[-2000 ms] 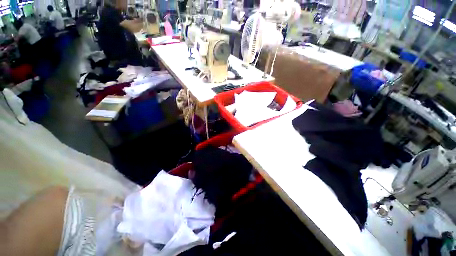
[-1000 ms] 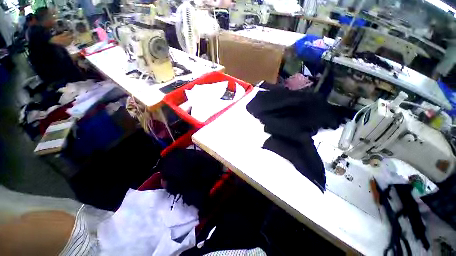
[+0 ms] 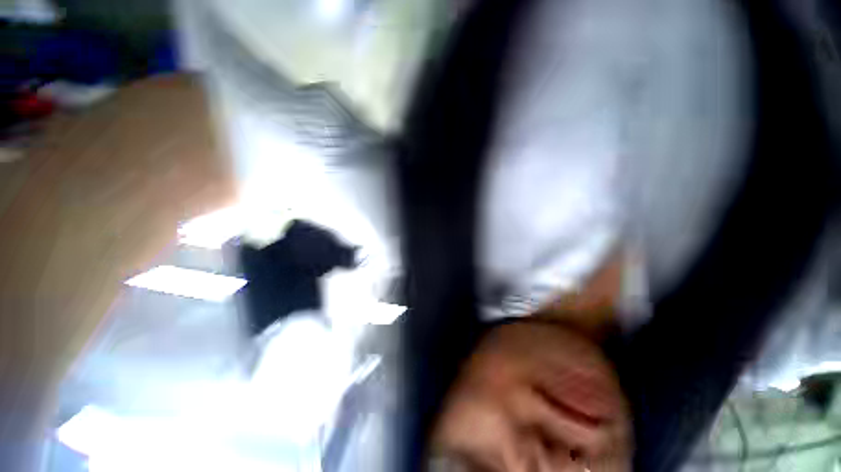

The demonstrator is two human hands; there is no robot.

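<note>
The view is heavily blurred and tilted. Nearest in front is a person, seen upside down, with a white top point(image 3: 572, 147) between broad dark bands. Part of the person's face shows at the bottom edge. No sewing work can be made out. Neither of my hands can be made out. A large tan blurred shape point(image 3: 101, 184) fills the left side; I cannot tell if it is an arm or an object.
Bright white panels, like lights point(image 3: 186, 282), show at lower left, with a small dark shape point(image 3: 295, 267) beside them. Blurred blue and red patches are at the upper left. Thin dark lines cross a pale area at lower right.
The camera has swung sharply. The tables, red baskets, black cloth and sewing machines seen before are no longer recognisable. An upside-down person now fills the centre and right.
</note>
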